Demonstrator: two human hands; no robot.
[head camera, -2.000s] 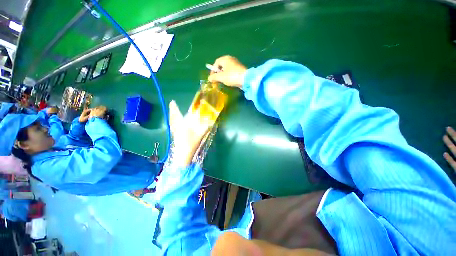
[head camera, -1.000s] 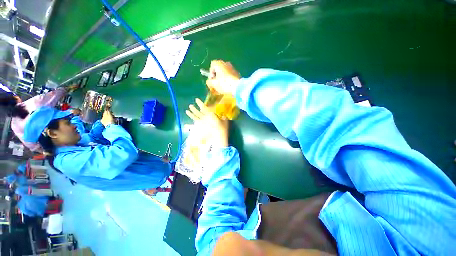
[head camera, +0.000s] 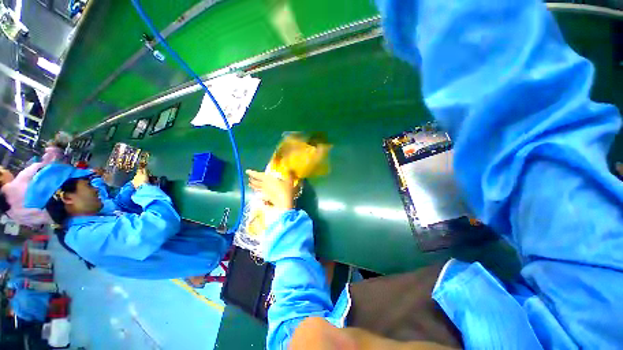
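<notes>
My left hand (head camera: 274, 190) is at the centre, holding an orange-amber stack of Kapton sheets (head camera: 299, 158), which is blurred and sticks out past the fingers. A crinkled clear plastic bag (head camera: 250, 224) lies along the near side of the hand and wrist. My right hand is not in view; its blue sleeve rises across the right side and is cut off by the top edge. A tablet unit (head camera: 429, 190) with a silver-white panel and black edges lies on the green mat at right, partly covered by that sleeve.
White paper sheets (head camera: 229, 100) lie near the metal-edged bright green conveyor. A blue hose (head camera: 217, 102) arcs down past a blue bin (head camera: 205, 169). A worker in blue (head camera: 123, 229) sits at left. A black tray-like object (head camera: 247, 279) is below my left wrist.
My right hand has left the amber stack and gone out past the top edge, its sleeve swinging up. More of the tablet unit now shows. My left hand has stayed by the stack.
</notes>
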